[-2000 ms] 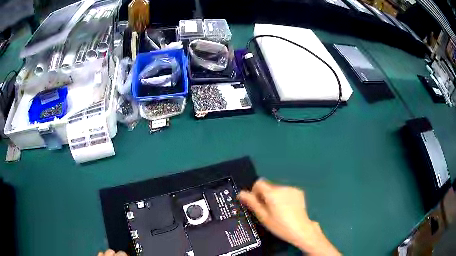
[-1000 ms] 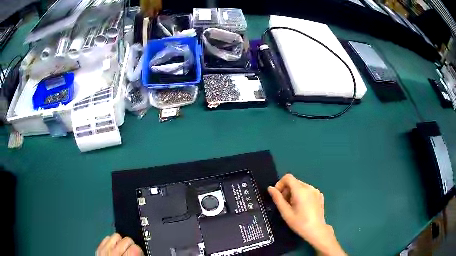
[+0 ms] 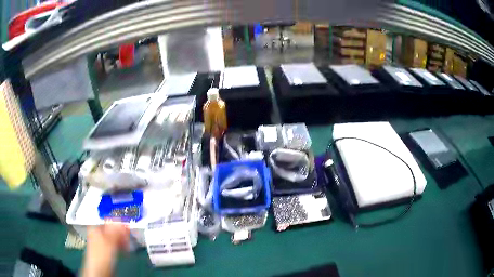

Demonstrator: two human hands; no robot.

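Note:
My left hand is blurred at the lower left, at the front edge of the white parts box, just below the small blue screw dish. Its fingertips are too blurred to tell whether they hold anything. Small screws show in the dish. A label sheet hangs from the box front, right of my hand. Only the top edge of the black foam mat shows at the bottom. The open laptop is out of the picture. My right hand is not in view.
Right of the box are a blue parts bin, a screw tray, an electric screwdriver and a white foam block. An amber bottle stands behind the bins. Laptops lie along the back.
The view has tilted up and turned left. My left hand has moved from the laptop's left side to the white box. My right hand and the laptop have left the picture.

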